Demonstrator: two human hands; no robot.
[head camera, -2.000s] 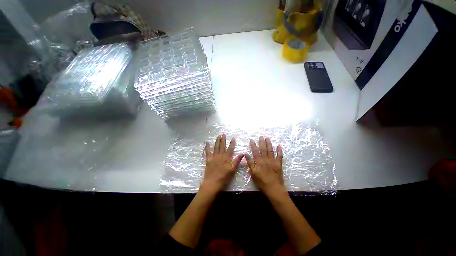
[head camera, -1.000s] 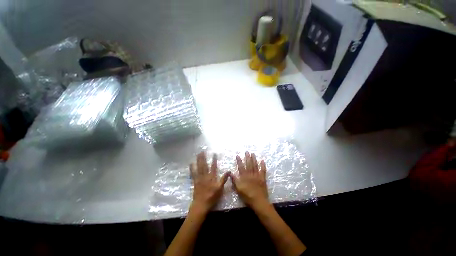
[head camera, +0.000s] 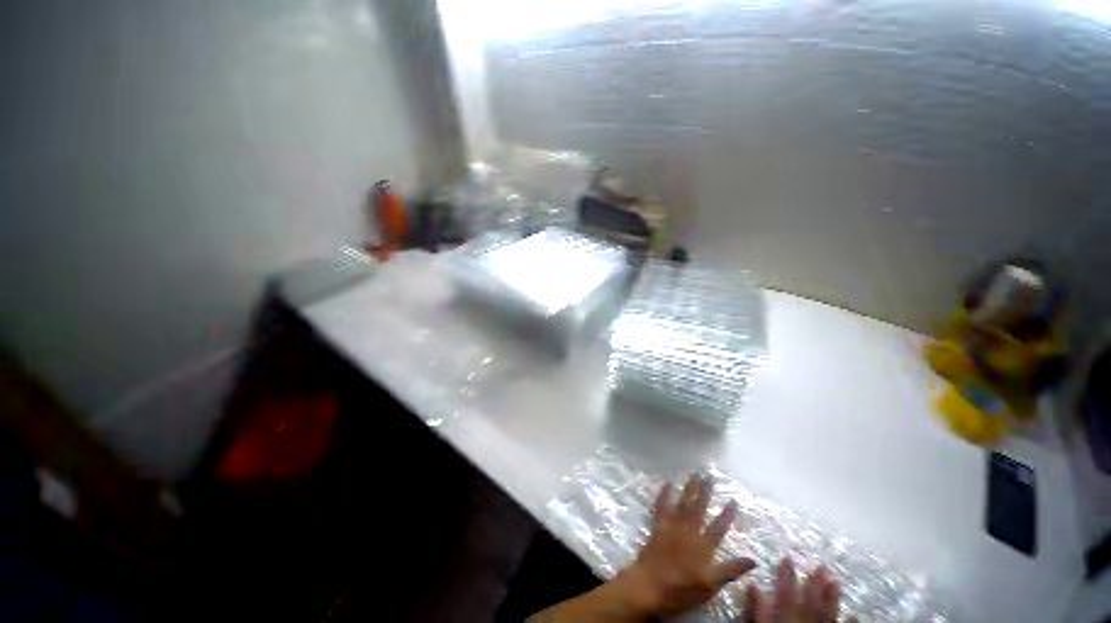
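The clear, crinkled film (head camera: 609, 501) lies flat on the white table at the front edge, partly cut off by the bottom of the blurred picture. My left hand (head camera: 685, 550) rests on it, palm down with fingers spread. My right hand (head camera: 794, 596) lies beside it on the film, cut off by the bottom edge, with only the fingers and part of the back showing. Neither hand holds anything visible. A ridged stack of clear trays (head camera: 688, 347) stands behind the film. A glossier clear bundle (head camera: 542, 278) stands left of it.
The table (head camera: 841, 426) runs along the silvery wall. A yellow holder (head camera: 1017, 329), a yellow tape roll (head camera: 972, 411) and a phone (head camera: 1011, 501) are at the right. A patterned bag (head camera: 619, 217), loose plastic (head camera: 493, 195) and an orange item (head camera: 389, 219) are at the back left. A red-orange stool (head camera: 283, 436) shows below.
The view has swung left and tilted, so things appear farther right and the large printed box is out of view. My hands are still on the film, now at the bottom edge.
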